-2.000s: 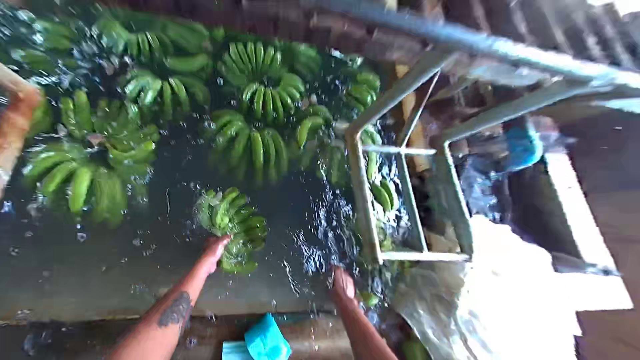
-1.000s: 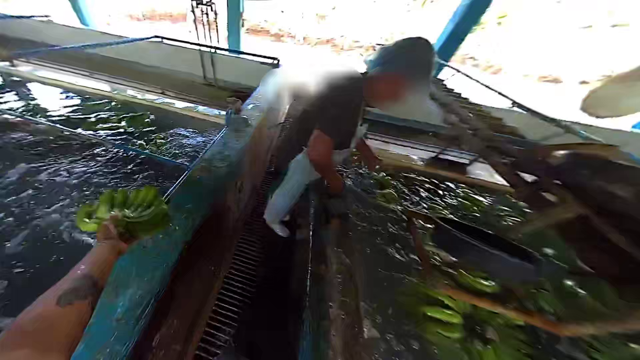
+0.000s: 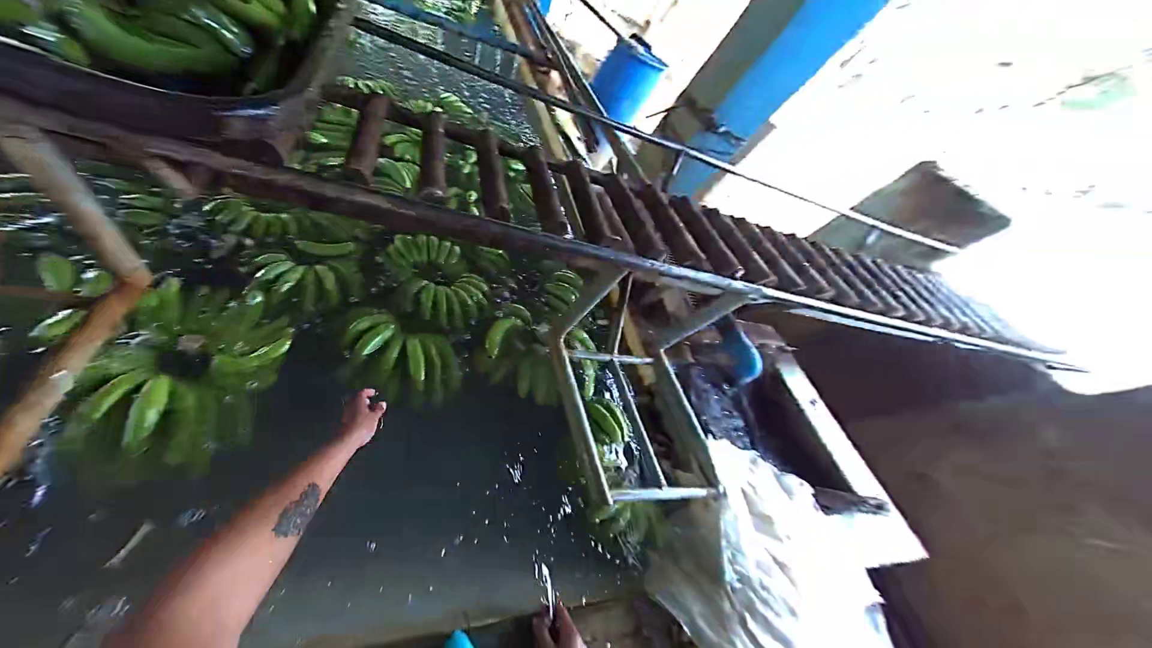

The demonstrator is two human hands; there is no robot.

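My left hand [image 3: 364, 418] is over the dark water with its fingers apart and slightly curled, holding nothing. Just beyond it, a hand of green bananas [image 3: 405, 355] floats in the tank, and a larger cluster [image 3: 148, 405] lies to its left. At the bottom edge, my right hand [image 3: 558, 627] is partly cut off by the frame, its fingers around a thin, shiny, blade-like tool [image 3: 547, 585] that points away from me. Drops of water fly near it.
A metal frame [image 3: 580, 423] stands in the water at right, beside clear plastic sheeting [image 3: 774, 540]. A roller conveyor [image 3: 684, 238] crosses above the tank. A dark tray [image 3: 117, 103] of bananas sits upper left, above a rusty pipe [image 3: 72, 360].
A second ago my left hand held a hand of green bananas; now it is empty. The view has swung from the co-worker's side back to this tank.
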